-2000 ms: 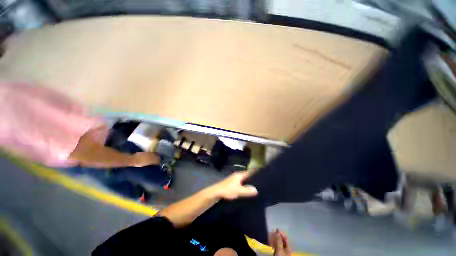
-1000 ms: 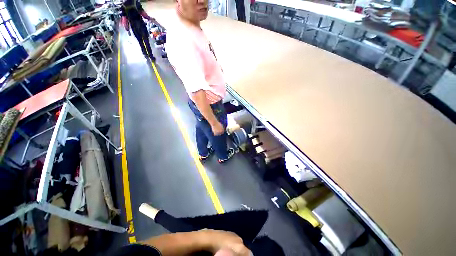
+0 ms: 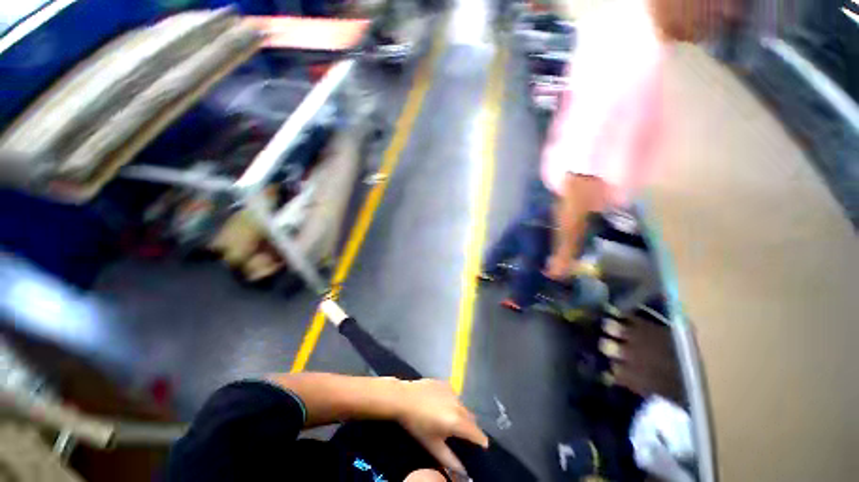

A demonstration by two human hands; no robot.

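Observation:
A roll of black material (image 3: 377,350) slants from the floor aisle towards my body at the bottom centre. A pale core tube end (image 3: 332,312) sticks out of its far tip. My left hand (image 3: 435,414) rests over the roll with its fingers bent around it; the arm comes in from the lower left. The near part of the roll is partly hidden by my forearm and cut off by the bottom edge. My right hand is not in view. The picture is blurred.
A person in a pink shirt (image 3: 607,104) stands beside the long tan table (image 3: 763,245) on the right. Rolls lie under that table. Racks with a white metal frame (image 3: 294,122) and rolls stand on the left. Yellow lines (image 3: 471,282) run along the grey floor.
The view has swung left, so the person and long table now show further right. The black roll now looks narrow, without the wide sheet seen two seconds ago. My left hand stays at it.

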